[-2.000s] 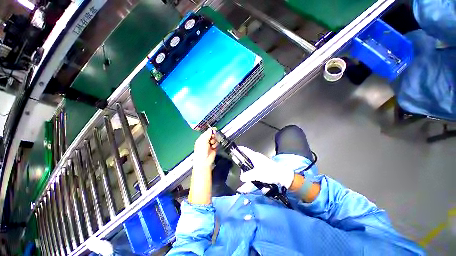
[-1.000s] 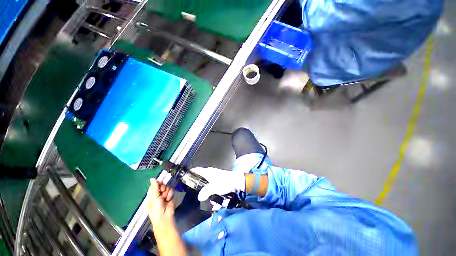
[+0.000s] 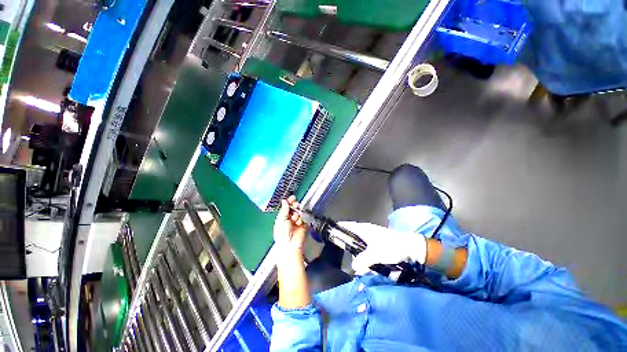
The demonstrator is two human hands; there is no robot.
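A flat bright-blue module chassis (image 3: 271, 141) lies on a green work plate (image 3: 249, 237), with black fans along its far left side and a slotted grey edge facing me. My right hand (image 3: 388, 249), in a white glove, is closed around a black electric screwdriver (image 3: 342, 237). The tool's front end points up-left, toward the chassis's near corner. My bare left hand (image 3: 291, 221) has its fingertips bunched at the screwdriver's tip, just below that corner. Whether a screw is between those fingers is too small to tell.
Metal rollers (image 3: 196, 278) run at the lower left. A pale side rail (image 3: 368, 120) passes between me and the chassis. A white ring (image 3: 423, 80) and a blue parts bin (image 3: 485, 33) are at its outer edge, near another person's blue clothing. A monitor stands far left.
The camera view has shifted, then swung back. My left fingertips, below and apart from the tool's tip a second ago, are now at it. The right hand still holds the screwdriver.
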